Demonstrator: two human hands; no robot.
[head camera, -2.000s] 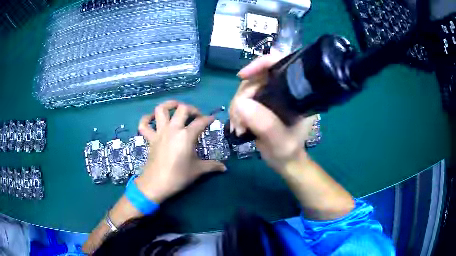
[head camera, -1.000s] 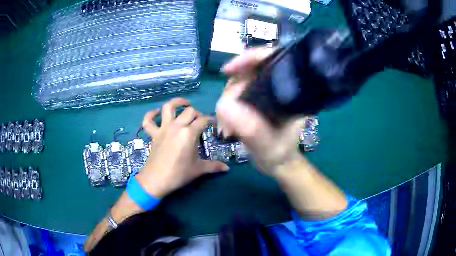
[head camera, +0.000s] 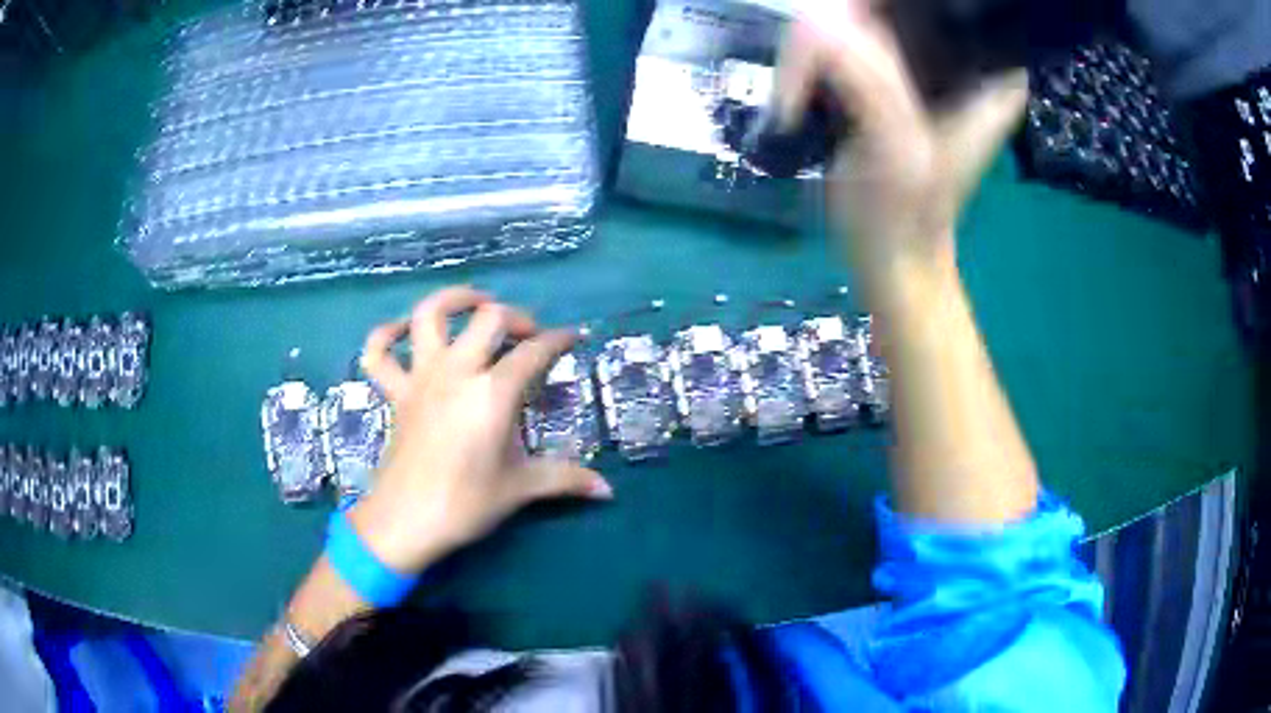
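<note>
Silver-grey module sub-assemblies (head camera: 637, 397) lie side by side in a long row, several with thin leads and tiny pale plugs pointing away from me. My left hand (head camera: 467, 418) rests over the row, fingers curved and apart, hiding some modules; thumb and index finger lie around one module's ends without a visible grip. My right hand (head camera: 892, 146) is raised and blurred at the automatic screw feeder (head camera: 676, 165). It is around the black electric screwdriver (head camera: 976, 35), blurred and cut off by the top edge. The screwdriver's tip cannot be made out.
A wide stack of clear blister trays (head camera: 370, 153) stands at back left. Two more rows of modules (head camera: 70, 362) lie at far left. A black component tray (head camera: 1115, 132) is at back right. The green bench (head camera: 669, 536) curves at its front edge.
My right hand has moved up and right with the screwdriver, from above the row to the feeder, uncovering more modules. My left hand stays over the row; the view has shifted slightly.
</note>
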